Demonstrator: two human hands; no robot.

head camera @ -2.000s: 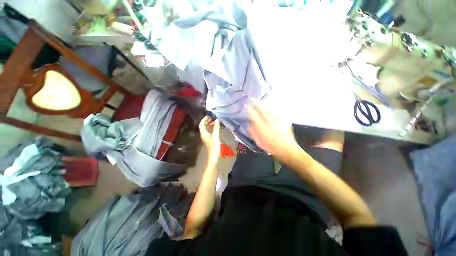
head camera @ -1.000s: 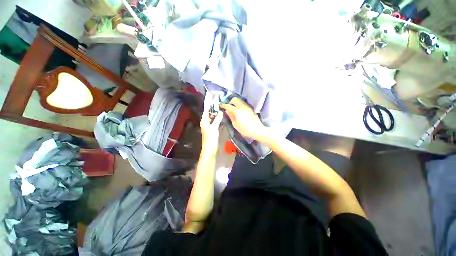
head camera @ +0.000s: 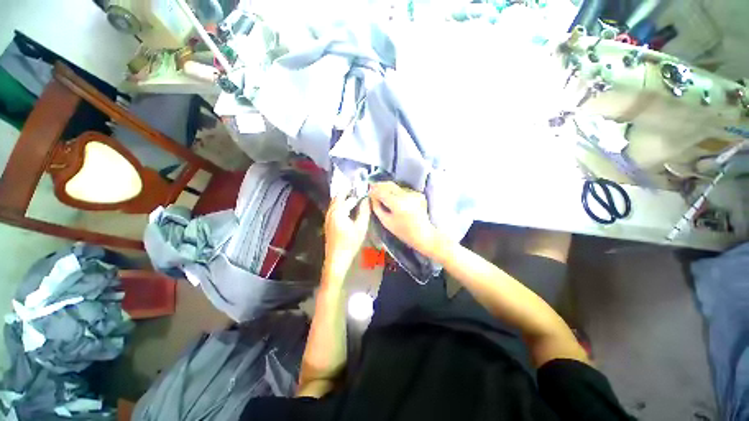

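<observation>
Grey garment panels hang over the left front edge of the glaring white table, partly washed out by the lamp. My left hand holds their lower edge, fingers pinched near the cloth. My right hand is just right of it, fingertips closed on the same cloth edge. The two hands almost touch. A small dark thing shows between the fingertips; I cannot tell what it is. A dark-edged fold of the cloth hangs below my right hand.
Scissors lie on the table at the right, by the sewing machine. A wooden chair stands left. Grey bundles are heaped left and below. A blue-grey cloth pile is far right.
Two seconds ago my right hand lay flat on the cloth, apart from my left. It moved left and down to meet my left hand, where both now pinch the cloth edge.
</observation>
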